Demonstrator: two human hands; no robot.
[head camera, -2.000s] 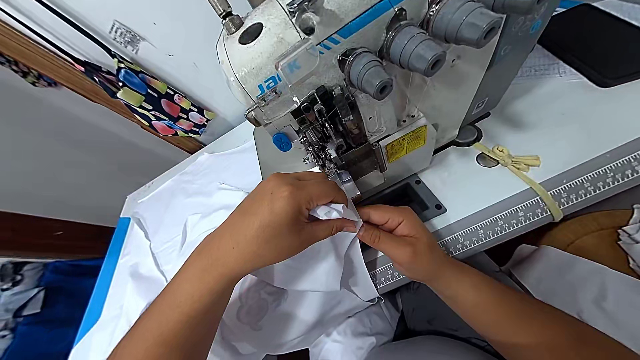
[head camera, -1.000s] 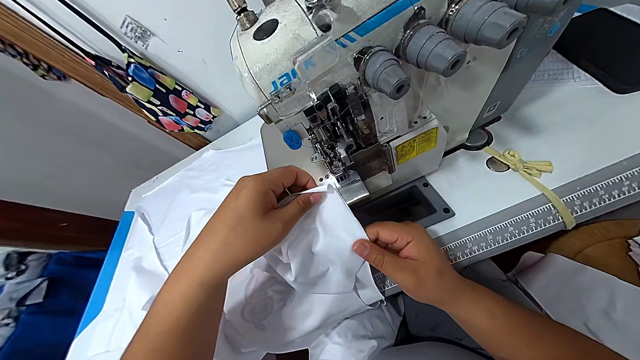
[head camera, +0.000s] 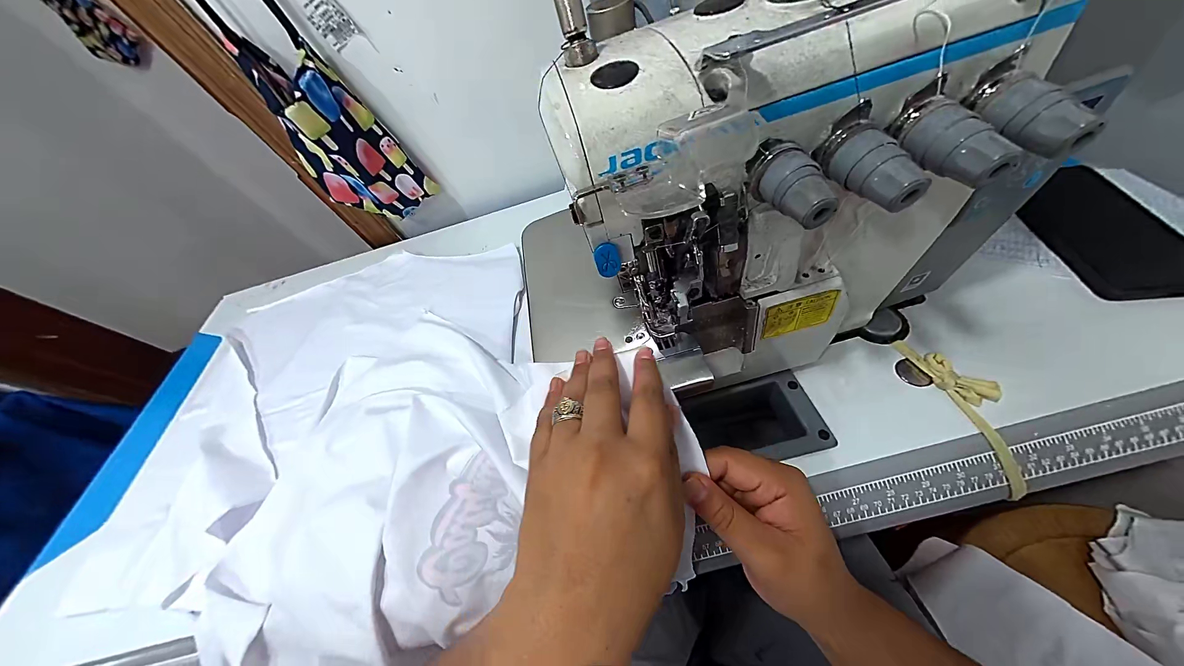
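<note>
White fabric with a faint printed figure (head camera: 370, 481) lies spread over the left of the sewing table. My left hand (head camera: 606, 462), a ring on one finger, rests flat on it, fingertips just in front of the presser foot area of the Jack overlock sewing machine (head camera: 675, 296). The fabric's edge reaches up to that foot; the needles are hard to make out. Nearer the table's front edge, my right hand (head camera: 763, 518) pinches the fabric's right edge between thumb and fingers.
A measuring tape (head camera: 911, 495) runs along the table's front edge, with a yellow fabric tie (head camera: 967, 393) over it. At the back right lies a black flat object (head camera: 1110, 236). More white fabric (head camera: 1008, 601) sits at lower right. A popsicle-print cloth item (head camera: 347, 139) hangs at upper left.
My left hand has gone from pinching the fabric near the foot to lying flat on it with fingers extended. My right hand still holds the fabric's right edge.
</note>
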